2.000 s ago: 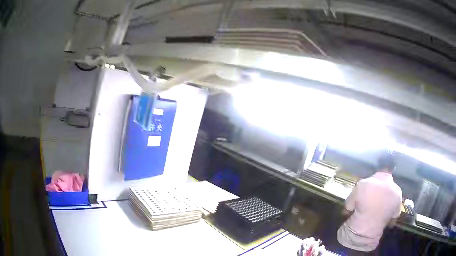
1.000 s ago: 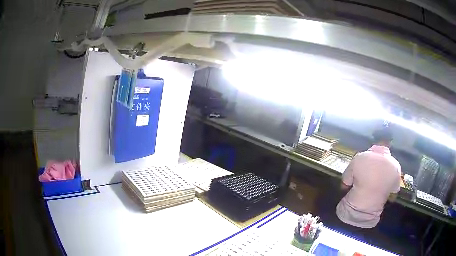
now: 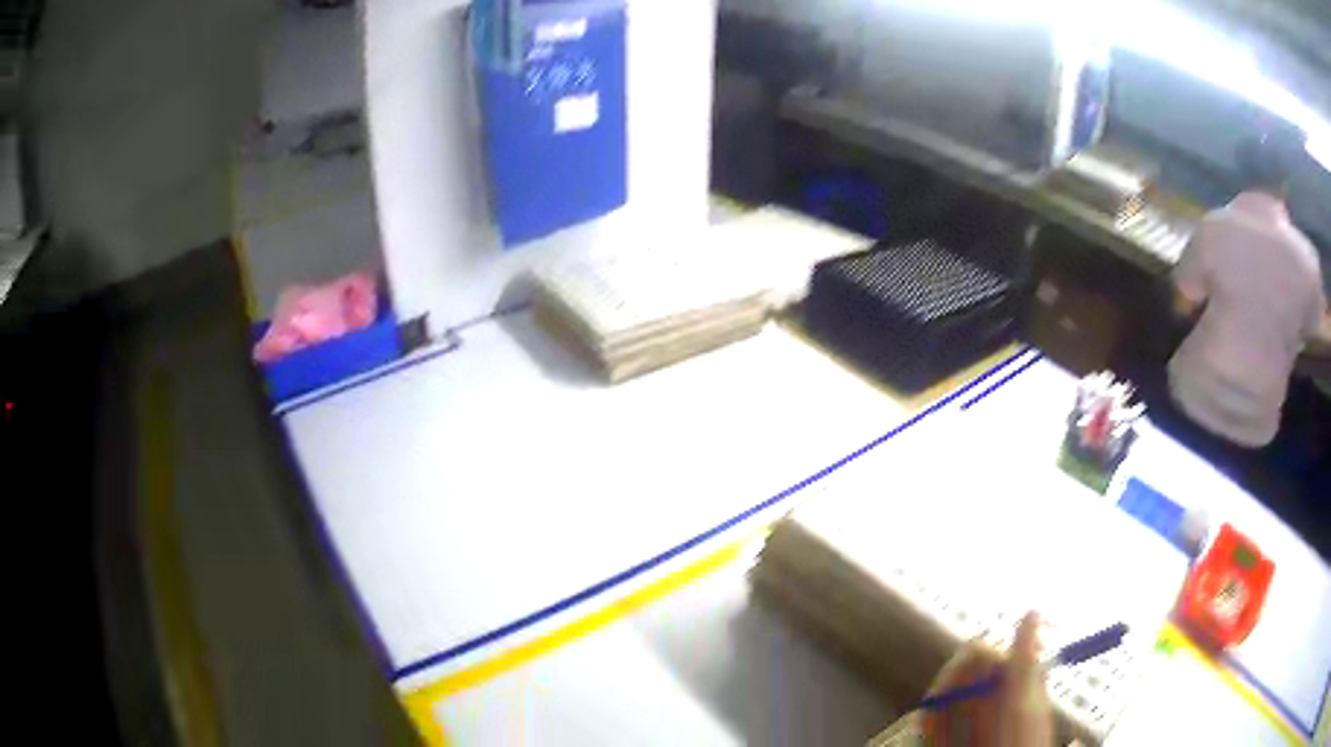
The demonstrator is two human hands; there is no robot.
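My right hand [image 3: 1007, 703], blurred and cut off by the bottom edge, is closed around a dark blue marker pen [image 3: 1092, 644]. The pen slants up to the right across the hand. The hand is over the right part of a stack of parts trays [image 3: 847, 606] with layered brown edges. The top tray's white face is washed out by glare; dark marks show near the hand. My left hand is not in view.
Another tray stack [image 3: 657, 314] and a black tray stack [image 3: 912, 314] stand farther back. A pen cup [image 3: 1102, 431], blue bin [image 3: 1153, 511] and red bin [image 3: 1229, 587] line the right. A blue folder [image 3: 555, 124] hangs behind. A person in pink [image 3: 1248, 314] stands far right.
The view has tilted down, so the bench contents sit higher in the picture. The near tray stack's side and my right hand with the pen have come into view.
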